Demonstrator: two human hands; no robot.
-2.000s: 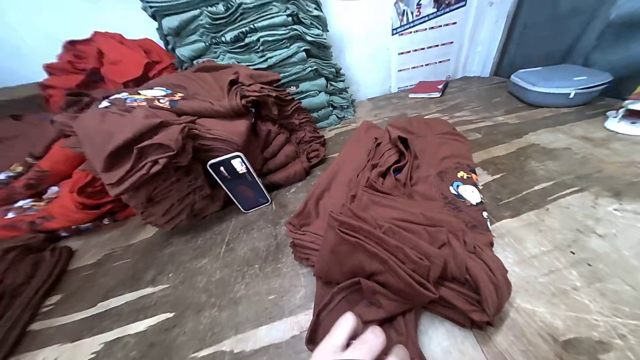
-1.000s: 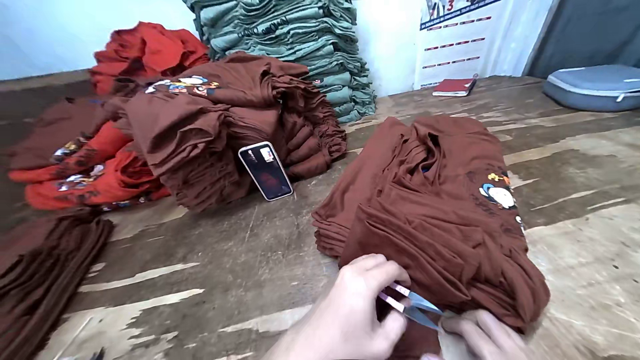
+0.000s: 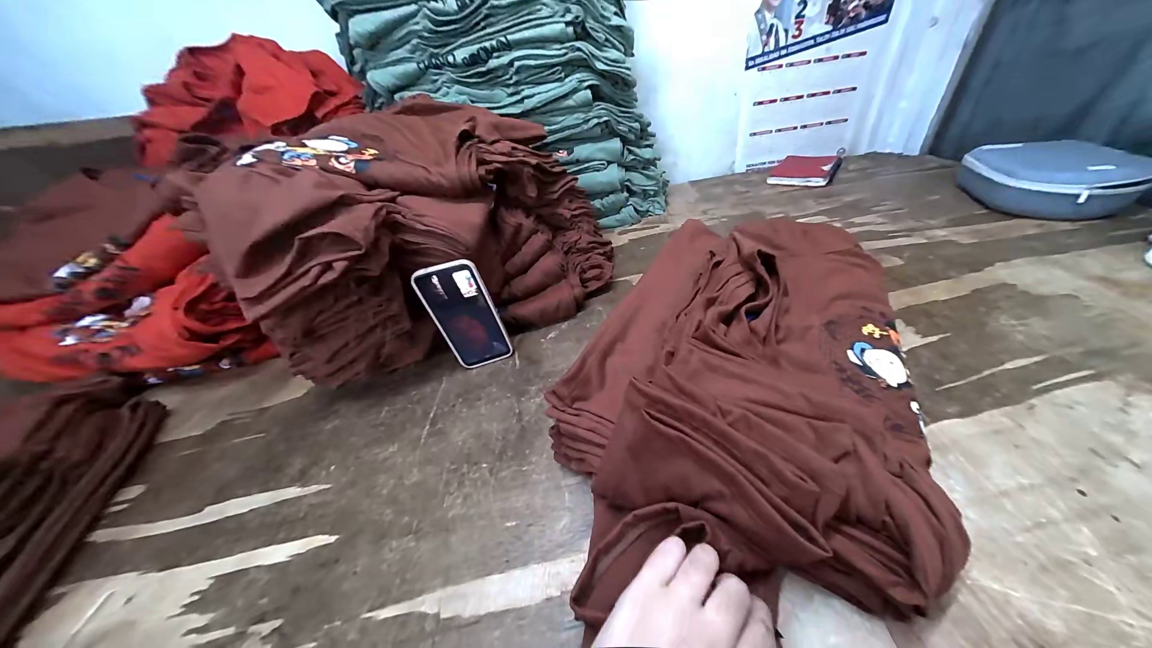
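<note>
Over a stack of folded maroon garments (image 3: 720, 405), at its near edge, is my left hand (image 3: 688, 594), entering from the bottom of the head view. Its curled fingers grip the hem of a maroon cloth fold (image 3: 634, 553). The thumb is hidden. The top garment carries a white and blue cartoon print (image 3: 877, 363) on its right side. My right hand is out of view, and no cutting tool shows.
A phone (image 3: 463, 315) leans against a large maroon garment pile (image 3: 342, 225). Red garments (image 3: 207, 315) lie left, dark folded cloth (image 3: 63, 477) nearer. Behind are stacked green garments (image 3: 504, 81), a red notebook (image 3: 804, 171) and a grey zipped case (image 3: 1053, 175).
One second ago both hands were at the near edge with small snips between them. Now the snips and my right hand are out of view, and my left hand is lower.
</note>
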